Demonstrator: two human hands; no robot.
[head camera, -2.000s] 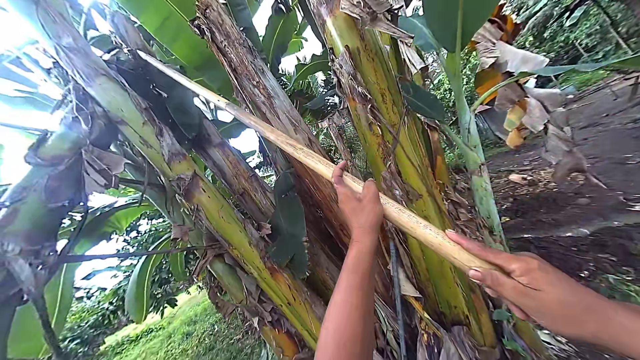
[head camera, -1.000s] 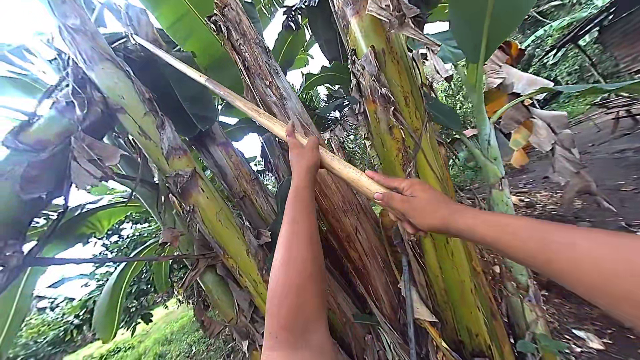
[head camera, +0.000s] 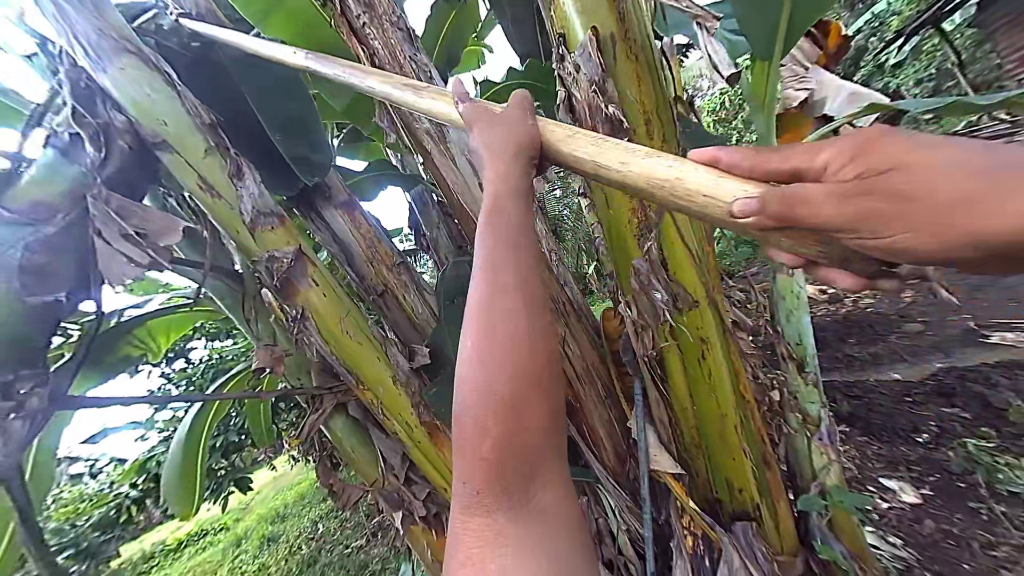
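A long pale wooden pole (head camera: 640, 170) slants across the view, from the upper left down to the right. My left hand (head camera: 502, 132) is closed around its middle, thumb and a finger showing above the wood. Near the thicker lower end, my right hand (head camera: 832, 200) grips the pole, its fingers partly beneath it. The far tip lies by dark leaves at the upper left, and whether it touches anything there cannot be told. Behind the pole stand banana plant stems, one yellow-green (head camera: 704, 376) with dry brown sheaths, another leaning (head camera: 320, 320) to the left.
A thin dark branch (head camera: 200, 398) crosses at the lower left, near a hanging green leaf (head camera: 196, 456). A narrow grey rod (head camera: 643, 472) stands among the stems. Grass (head camera: 272, 528) lies below at left, and dark soil with litter (head camera: 920, 480) at right. A thinner green stem (head camera: 800, 360) rises at right.
Both hands have risen in the view with the pole still held. My right hand now grips close to the pole's lower end and is farther from my left hand than one second ago.
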